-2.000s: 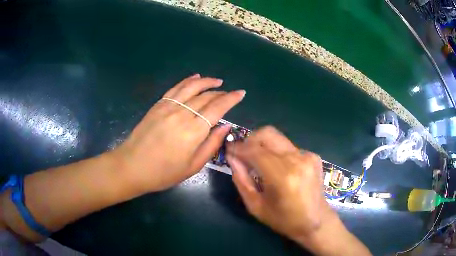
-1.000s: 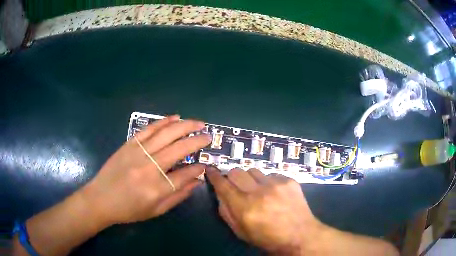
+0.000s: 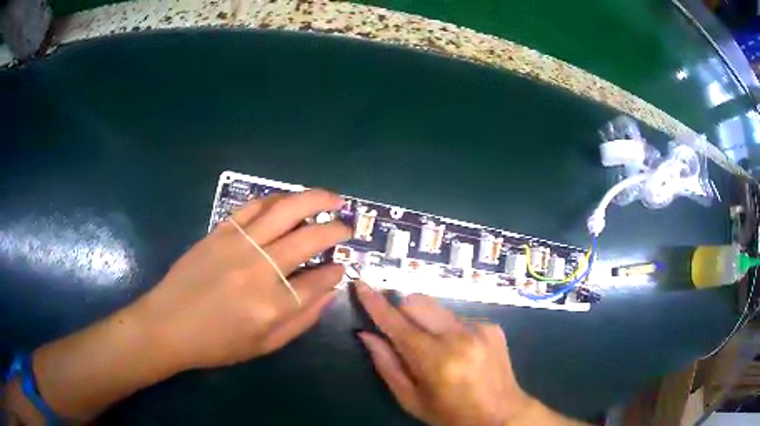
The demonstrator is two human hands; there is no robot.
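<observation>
The long black circuit board (image 3: 414,243) with a white edge lies slightly tilted across the bench. White blocks and copper-coloured pieces stand in rows on it; blue and yellow wires (image 3: 557,291) curve at its right end. My left hand (image 3: 258,266), bare, lies over the board's left part with fingers spread and covers components there. My right hand (image 3: 442,345), bare, touches the board's lower edge with the index fingertip near my left fingertips. The other right fingers are bent. Whether either hand holds a small part cannot be seen.
A white cord with a plug (image 3: 623,152) lies bagged in clear plastic (image 3: 679,170) at the right. A squeeze bottle with yellow liquid (image 3: 712,266) and a thin pen-like item (image 3: 636,269) lie right of the board. A chipped cream rail (image 3: 467,43) borders the green conveyor (image 3: 583,46).
My hands first worked close together over the board, hiding much of it. My right hand has moved down to the lower edge, its fingers now more apart, exposing the board's rows.
</observation>
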